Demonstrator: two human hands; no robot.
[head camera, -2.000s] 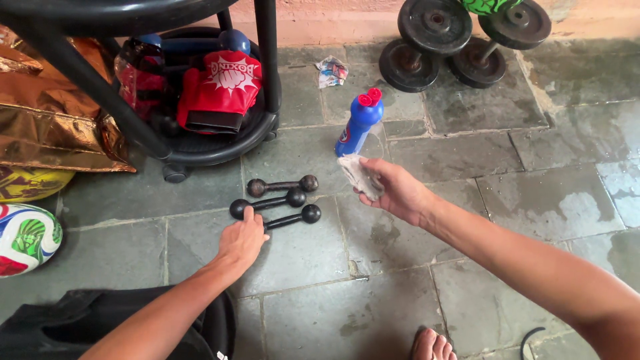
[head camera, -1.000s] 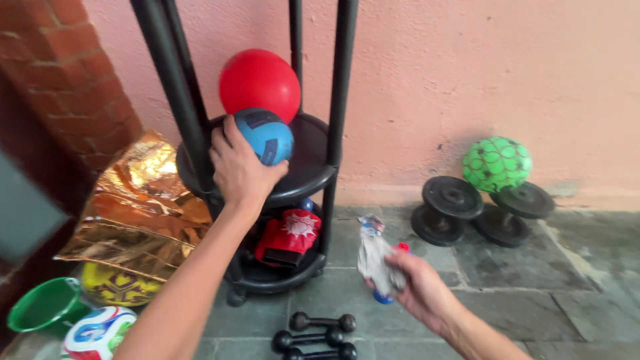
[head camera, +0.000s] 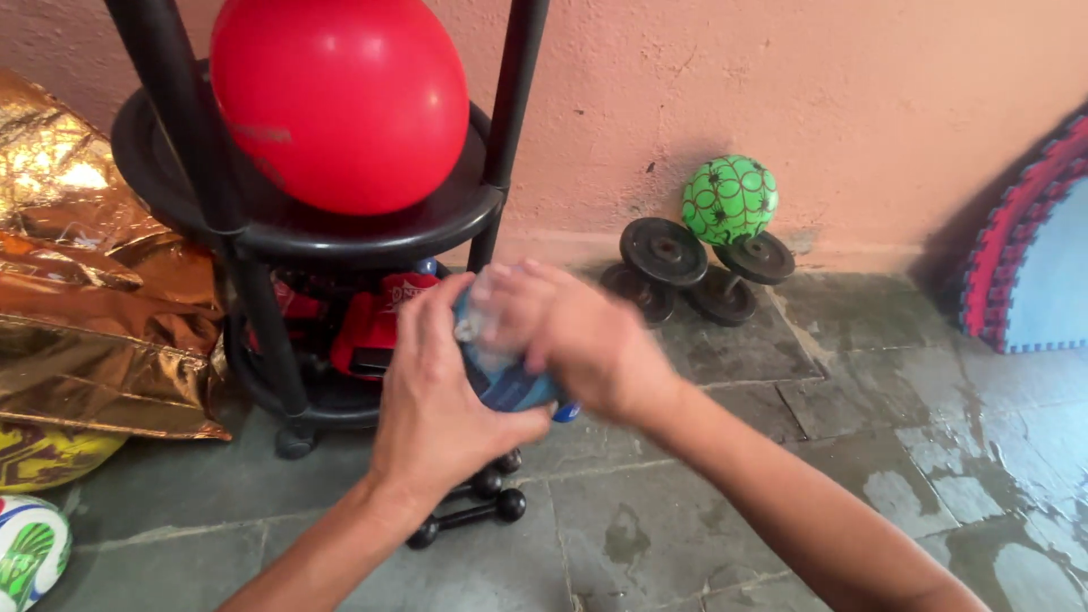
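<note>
My left hand (head camera: 442, 382) grips a small blue ball (head camera: 510, 387) from its left side and from below, in front of the black rack. A pale crumpled cloth (head camera: 483, 310) lies against the top of the ball, under the fingers of my right hand (head camera: 578, 331), which is blurred. Behind them, a large red ball (head camera: 340, 102) rests on the round black shelf (head camera: 365, 242). Red boxing gloves (head camera: 361, 331) lie on the lower shelf, partly hidden by my left hand.
Black dumbbells (head camera: 476, 514) lie on the wet stone floor (head camera: 722, 518) below my hands. A green ball (head camera: 729, 200) sits on weight-plate dumbbells (head camera: 663, 251) by the wall. Foam mats (head camera: 1037, 263) lean at right; copper foil sheeting (head camera: 102, 331) and a patterned ball (head camera: 30, 548) are at left.
My left hand was at the dumbbells, then on the blue ball at the shelf; now it holds that ball off the shelf. My right hand has brought the cloth onto the ball.
</note>
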